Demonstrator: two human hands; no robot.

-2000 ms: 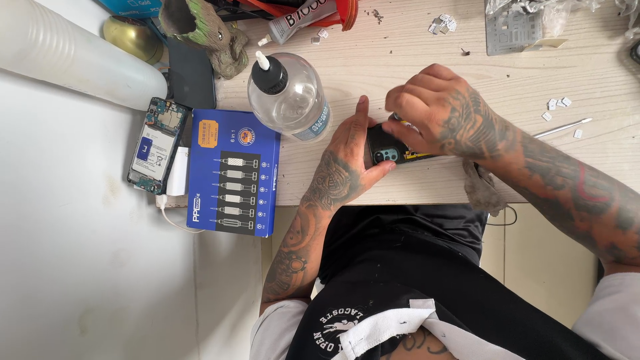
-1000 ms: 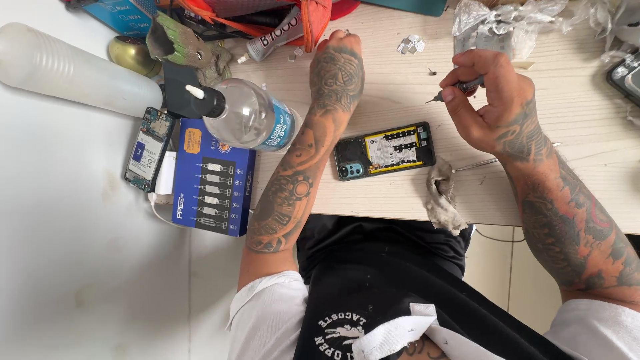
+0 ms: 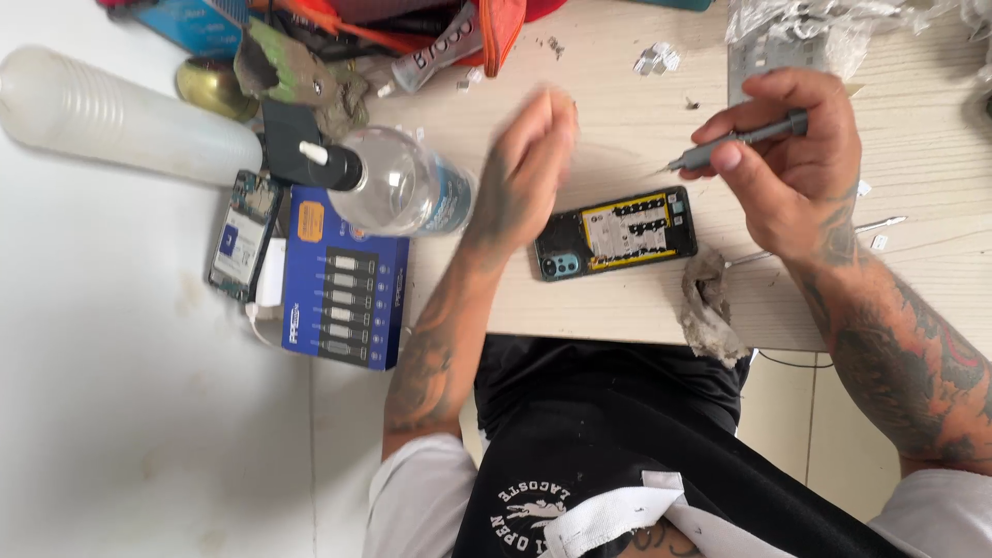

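An opened smartphone (image 3: 618, 232), its battery showing inside a yellow border and its blue camera module at the left end, lies on the wooden table. Beyond its upper right corner, my right hand (image 3: 790, 155) grips a grey precision screwdriver (image 3: 736, 143) with the thin tip pointing left. My left hand (image 3: 529, 174) is blurred above the table, left of the phone and close to the pump bottle (image 3: 403, 186); its fingers are bent together, and whether it holds anything cannot be seen. A grey rag (image 3: 709, 310) lies by the phone's lower right corner at the table edge.
A blue tool box (image 3: 341, 279) and a second opened phone (image 3: 244, 240) are at the left, near a large translucent bottle (image 3: 124, 116). A B7000 glue tube (image 3: 438, 50) lies by an orange bag (image 3: 500, 31). Small screws (image 3: 692, 103) and a metal pick (image 3: 880, 224) lie about.
Two seconds ago both hands were over the phone. Since one second ago my left hand has come down from beside the glue tube. My right hand has kept the screwdriver, with the phone uncovered.
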